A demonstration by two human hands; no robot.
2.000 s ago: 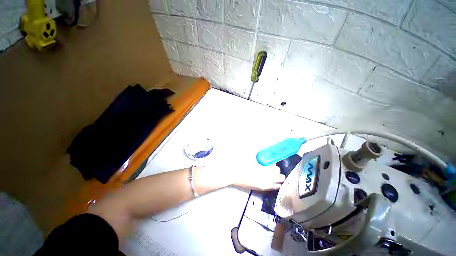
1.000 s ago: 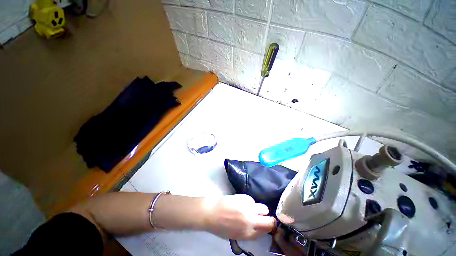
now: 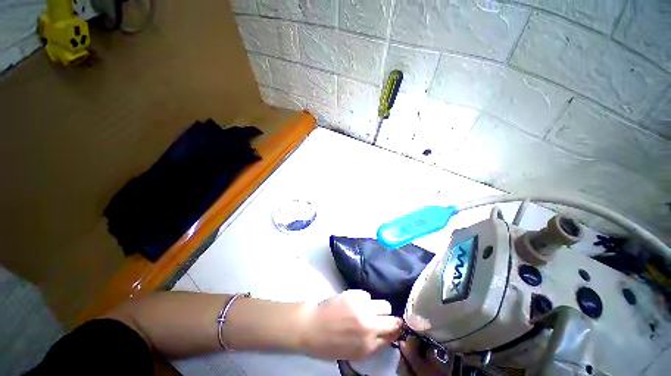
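Note:
The white-cream sewing machine [image 3: 460, 290] has a small screen marked "MAX". A dark, shiny garment panel [image 3: 382, 272] lies left of the machine head, its far end folded to a point and its near part running under the head. My left hand [image 3: 349, 324] is at the panel's near edge beside the needle area, thumb and fingertips pinched on the dark cloth. Part of my right hand [image 3: 418, 360] shows in shadow below the head at the bottom edge; its fingertips and what they touch are hidden. The needle is hidden.
A bright blue lamp [image 3: 417, 225] on a pale neck reaches over the cloth. A clear round dish [image 3: 294, 215] lies on the white table. A black stack [image 3: 184, 187] lies by the orange edge [image 3: 283, 154]. A screwdriver [image 3: 391, 93] leans on the wall.
Since the first frame, my left hand has drawn back toward the near side, and the panel now shows spread left of the head. Over the last second, both hands and cloth have hardly moved.

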